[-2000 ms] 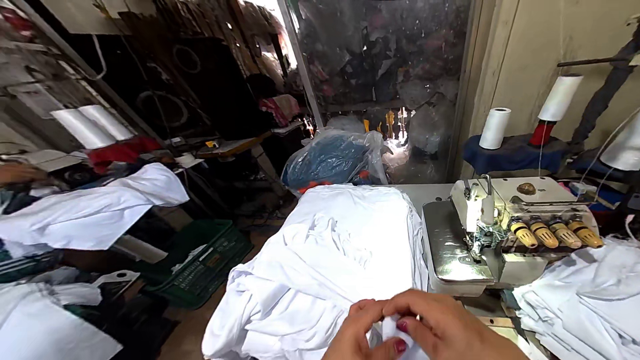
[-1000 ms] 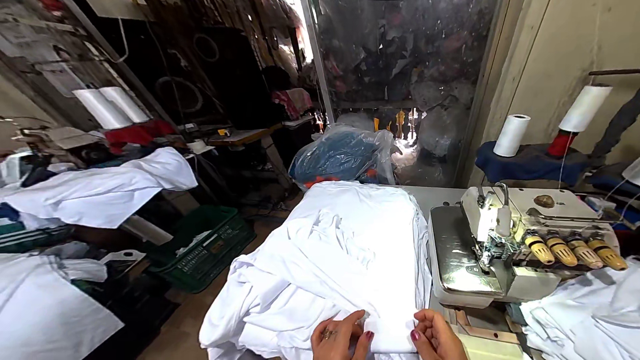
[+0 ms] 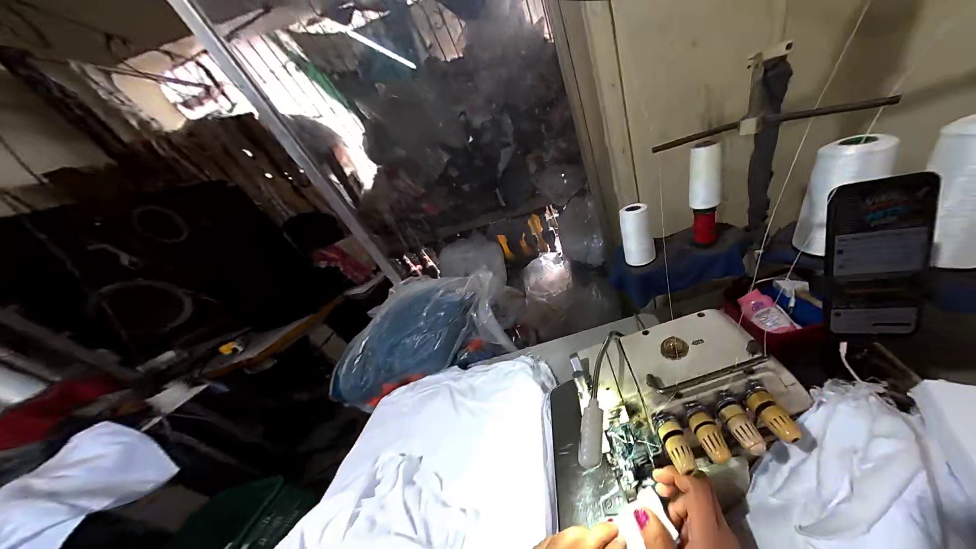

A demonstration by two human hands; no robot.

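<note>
Both my hands are at the bottom edge, just in front of the needle area of an overlock sewing machine (image 3: 679, 351). A small piece of white fabric (image 3: 646, 512) is pinched between the thumb and fingers of my right hand (image 3: 686, 511). My left hand (image 3: 583, 537), mostly cut off by the frame, has its fingertips on the left side of the same piece. To the left of the machine plate lies a stack of white fabric (image 3: 473, 442). Yellow tension knobs (image 3: 709, 435) stand just above my right hand.
White thread cones (image 3: 846, 183) and a phone (image 3: 883, 255) stand behind the machine. More white fabric (image 3: 846, 473) is heaped at right. A plastic bag with blue contents (image 3: 412, 328) sits beyond the stack. A green crate (image 3: 244, 515) is at lower left.
My hands have moved with the small white piece from the front of the fabric stack to the machine's needle area at right. The view has turned right and up.
</note>
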